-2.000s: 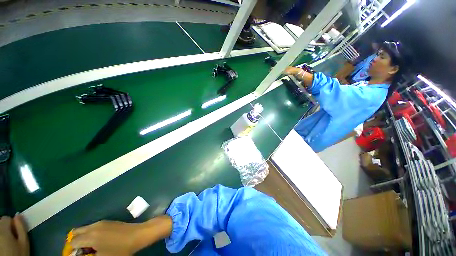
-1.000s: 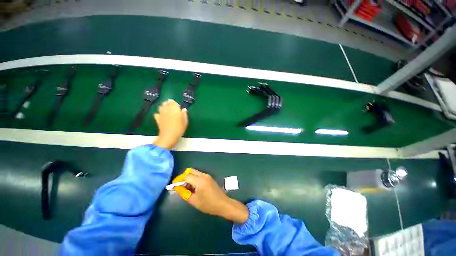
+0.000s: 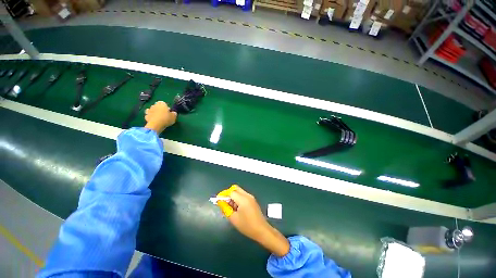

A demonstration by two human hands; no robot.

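Note:
My left hand (image 3: pixel 160 117) is over the green conveyor belt and grips a bundle of black smartwatches (image 3: pixel 187 99), whose straps and shiny buckles fan out beyond the fingers. Single smartwatches lie spaced on the belt to its left, the nearest one (image 3: pixel 145 96) just beside the hand. My right hand (image 3: pixel 242 209) is above the dark green bench, with yellow-orange finger cots, pinching a small white wiping cloth (image 3: pixel 217 200). A white pad (image 3: pixel 274 210) lies on the bench just right of it.
Two watch bundles lie on the belt at right, one nearer (image 3: pixel 342 133) and one farther (image 3: pixel 463 169). A pale bottle (image 3: pixel 429 238) and a plastic bag with white contents (image 3: pixel 401 261) are at lower right. Cream rails (image 3: pixel 304 176) border the belt. A post stands at far right.
The view has swung left. My left hand has gone from reaching at a single watch to holding a bundle on the belt. My right hand still pinches the cloth over the bench.

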